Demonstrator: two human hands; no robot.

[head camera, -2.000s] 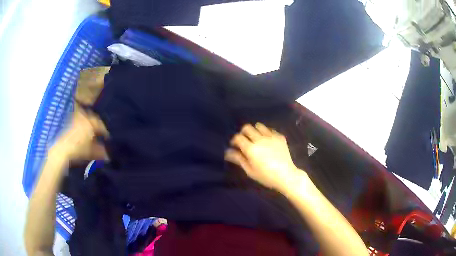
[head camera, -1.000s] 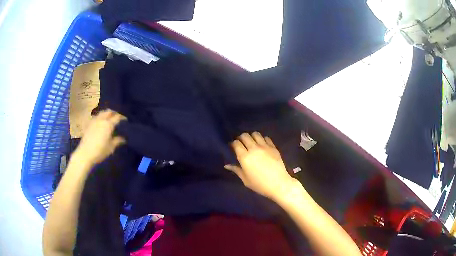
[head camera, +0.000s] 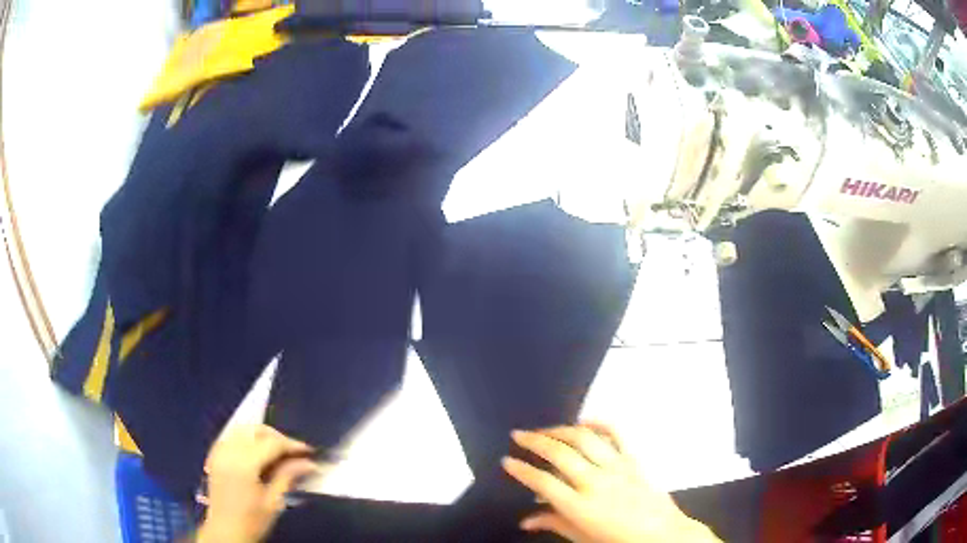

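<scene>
Dark navy panels (head camera: pixel 520 308) lie on the white machine table in front of me, with a longer dark piece to their left (head camera: pixel 191 255). My left hand (head camera: pixel 255 479) is at the table's front edge, fingers curled and blurred beside a dark panel's lower end; whether it grips cloth cannot be told. My right hand (head camera: pixel 589 483) rests at the same edge, fingers apart, over the lower end of the middle panel. More dark cloth (head camera: pixel 403 522) lies below the edge, between my hands. Both hands are partly cut off by the bottom of the picture.
The white HIKARI machine head (head camera: pixel 785 159) stands at upper right. Snips (head camera: pixel 859 342) lie on a dark panel (head camera: pixel 795 361) at right. A red basket (head camera: pixel 859 490) is at lower right, a blue basket (head camera: pixel 154 509) at lower left. Yellow cloth (head camera: pixel 212 58) is at upper left.
The view has shifted up from the lap and blue basket to the table and machine. My hands have moved from the dark cloth on the lap to the table's front edge.
</scene>
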